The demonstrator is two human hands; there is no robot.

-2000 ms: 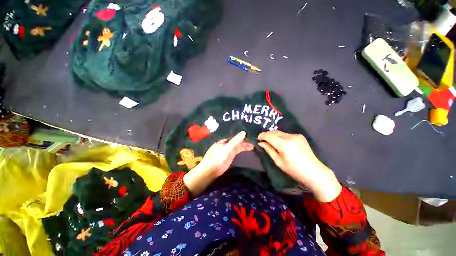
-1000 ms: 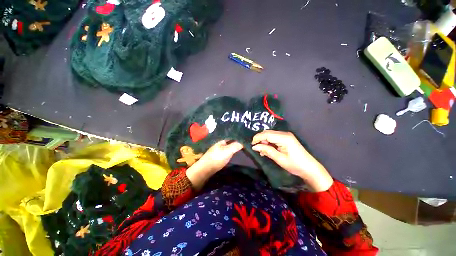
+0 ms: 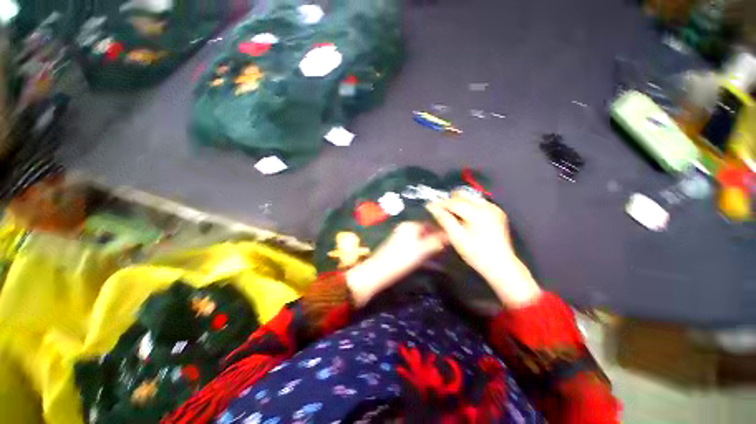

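A dark green plush wreath lies at the table's near edge, with a red-and-white appliqué, an orange-tan gingerbread figure and blurred white lettering. A red loop shows at its far edge. My left hand is on the wreath's inner edge, fingers curled on the plush. My right hand lies over the wreath beside it, fingertips together near the lettering, covering part of it. The picture is blurred, and no needle or thread can be made out at the fingertips.
More green plush pieces lie at the back left, near white tags. A blue-and-yellow tool, black bead pile, pale green case and white piece are on the table. A yellow bag holds plush at left.
The view has shifted, so the table things appear further right and lower. My right hand has moved up over the lettering. My hands are close together.
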